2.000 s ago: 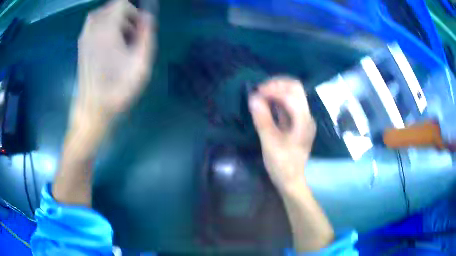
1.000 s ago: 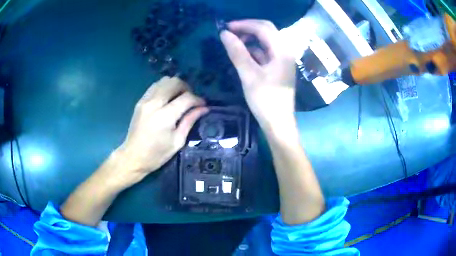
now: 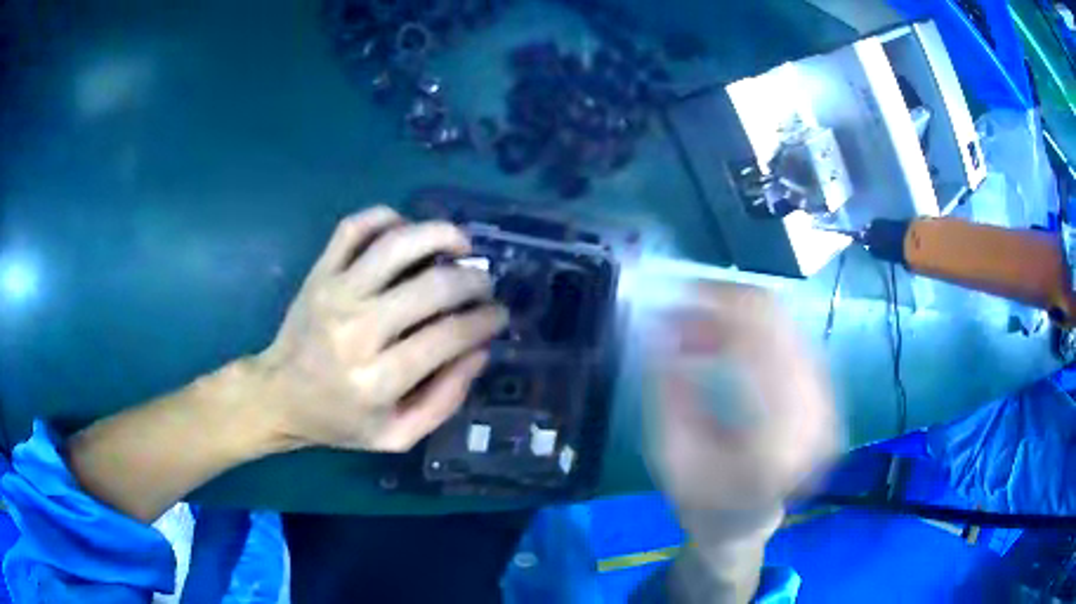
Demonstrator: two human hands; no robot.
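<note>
The black housing [image 3: 519,407] lies at the near bench edge, with small white squares on its lower part and openings in its upper part. My left hand [image 3: 395,325] rests over its left and upper-left side, fingers bent onto it; whether the fingertips hold a small part is hidden. My right hand [image 3: 743,407] is strongly blurred, just right of the housing and apart from it; its fingers and any content cannot be made out.
Loose black ring parts [image 3: 413,41] and a heap of small black parts [image 3: 566,112] lie beyond the housing. The white-topped screw feeder [image 3: 814,142] stands at the right, with the orange screwdriver [image 3: 985,260] against it. Thin black cables [image 3: 897,354] hang below.
My left hand has moved from the housing's upper-left corner over its upper part. My right hand has come back from the parts heap to the housing's right side.
</note>
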